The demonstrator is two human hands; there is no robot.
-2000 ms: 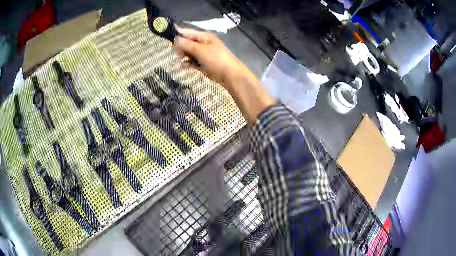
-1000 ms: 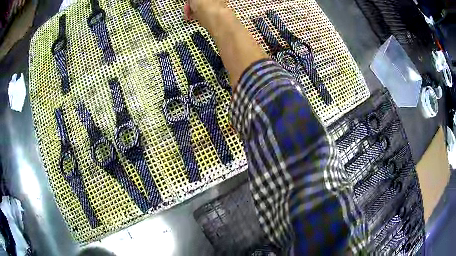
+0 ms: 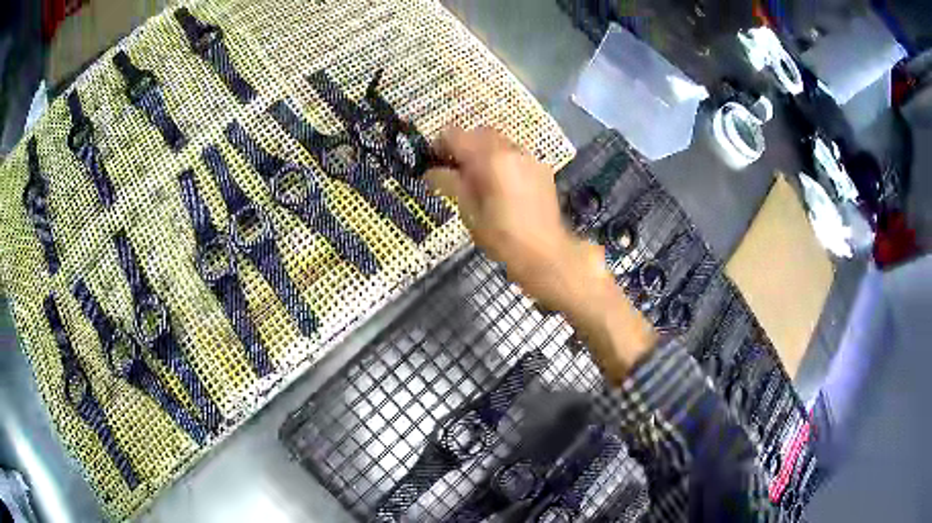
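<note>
A cream mesh tray (image 3: 296, 46) bears rows of dark watch bands with case rings, one being this watch band (image 3: 291, 184). My right hand (image 3: 506, 199) reaches in from the lower right over the tray's right part. Its fingers are closed on a dark watch band (image 3: 409, 143), beside others lying close together. The fingertips are blurred and the far end of the band is partly hidden. My left hand is not in view.
A black wire mesh rack (image 3: 378, 398) with more watch bands lies nearer, partly under my right arm. A cardboard sheet (image 3: 782, 271), clear plastic box (image 3: 639, 92) and white tape roll (image 3: 738, 133) lie at the right. A blurred dark shape covers part of the rack.
My right hand has moved from the tray's far side to its near right part. The far row shows one more watch band than two seconds ago. The view has shifted.
</note>
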